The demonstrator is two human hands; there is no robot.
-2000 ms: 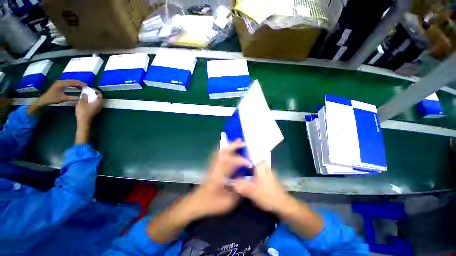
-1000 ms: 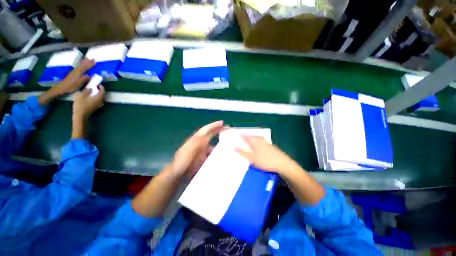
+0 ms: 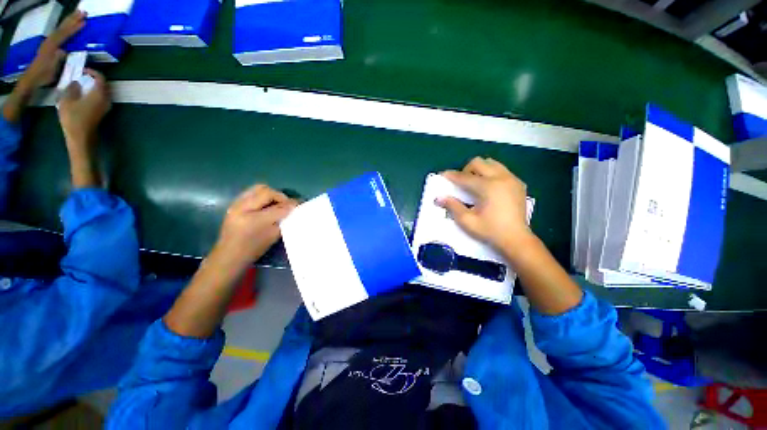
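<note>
My left hand (image 3: 252, 220) holds a blue-and-white box cover (image 3: 349, 243) by its left corner, tilted over the bench's near edge. My right hand (image 3: 489, 200) rests on a white inner box (image 3: 431, 220), thumb and fingers on its upper part. A black watch-like device (image 3: 461, 261) with a strap shows on the lower part of the white box. The cover's right corner lies close beside the box's left edge; whether they touch is unclear. What is under my right fingers is hidden.
A leaning stack of blue-and-white covers or boxes (image 3: 669, 206) stands at right. Closed boxes (image 3: 288, 29) lie on the far green lane beyond a pale rail (image 3: 336, 106). At left, another worker's hands (image 3: 82, 102) hold a small white part. A white scrap (image 3: 696, 301) lies near the front edge.
The cover, before held over the box with both hands, is now at the left in my left hand. The white box with the black device is exposed under my right hand. The view has tilted down.
</note>
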